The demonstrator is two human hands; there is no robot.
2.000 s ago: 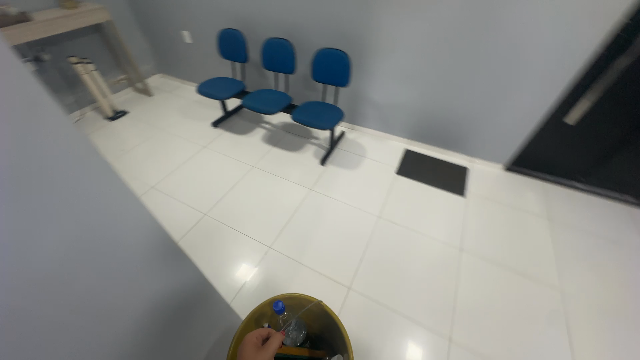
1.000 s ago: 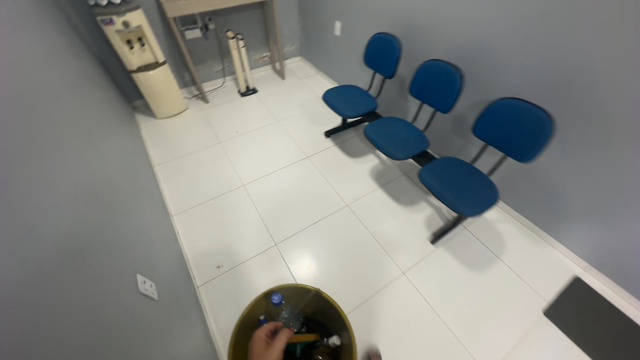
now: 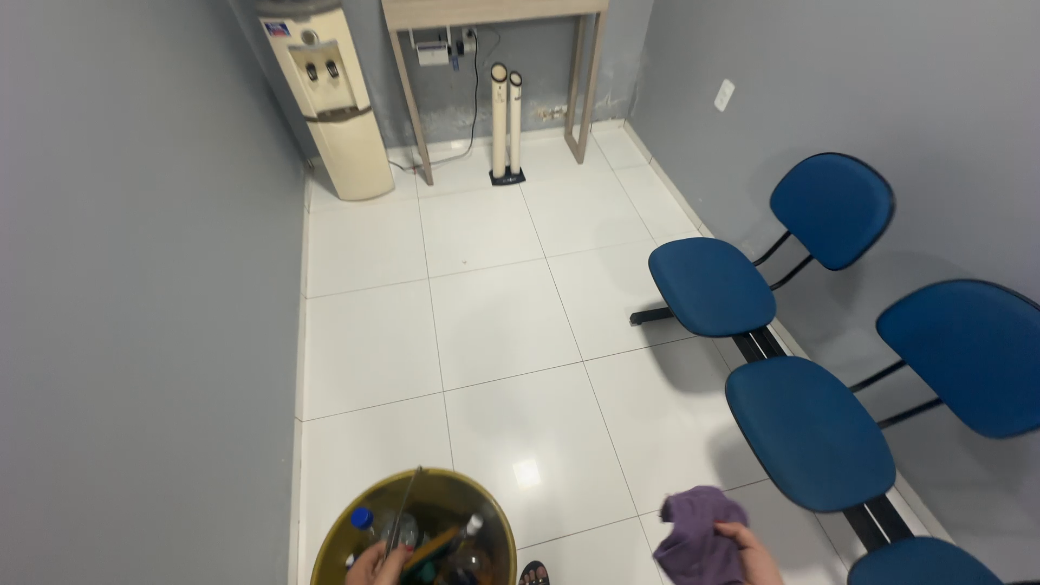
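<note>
At the lower left, my left hand is closed on the thin metal handle of a yellow bucket. Inside the bucket are several bottles, one with a blue cap and one with a white cap, and a long yellowish-orange item that I cannot identify. To the right, my right hand holds a crumpled purple cloth that hangs over the floor, apart from the bucket.
Blue chairs joined on a black beam line the right wall. A water dispenser, a wooden table and two upright cream tubes stand at the far wall. A grey wall runs along the left. My sandalled foot shows beside the bucket.
The view has swung left toward the water dispenser. My right hand with the purple cloth has come into view. The bucket remains at my left hand.
</note>
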